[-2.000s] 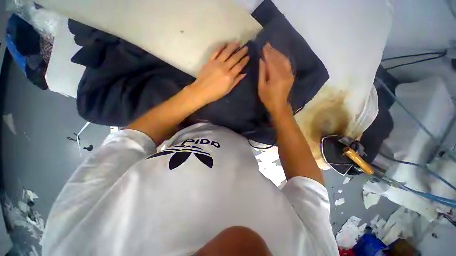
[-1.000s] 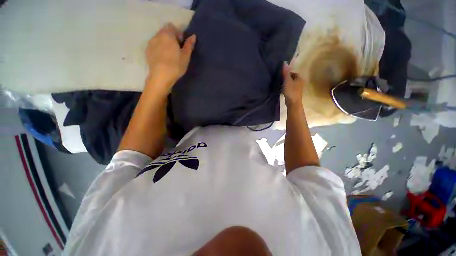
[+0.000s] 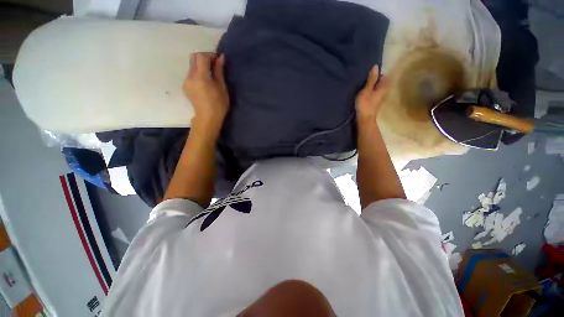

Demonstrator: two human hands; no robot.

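Note:
A dark navy-grey garment [image 3: 294, 74] lies over the right part of the cream padded board and hangs toward me. A thin dark drawstring [image 3: 321, 133] loops at its near edge. My left hand [image 3: 208, 86] grips the garment's left edge, fingers curled at the cloth. My right hand [image 3: 371, 96] holds its right edge, thumb on top and the other fingers partly hidden. The steam iron [image 3: 473, 124] with its orange-yellow handle rests at the right, by the brown scorch stain.
The cream board's rounded end [image 3: 37, 74] reaches to the left. A dark garment pile [image 3: 151, 158] hangs below it. White scraps [image 3: 495, 210] litter the grey floor. A cardboard box [image 3: 498, 282] stands at the lower right. A hose runs right from the iron.
The view has turned and shifted, showing more of the board's left end. The garment has gone from lying at an angle under both hands to squared across the board, held by its two sides.

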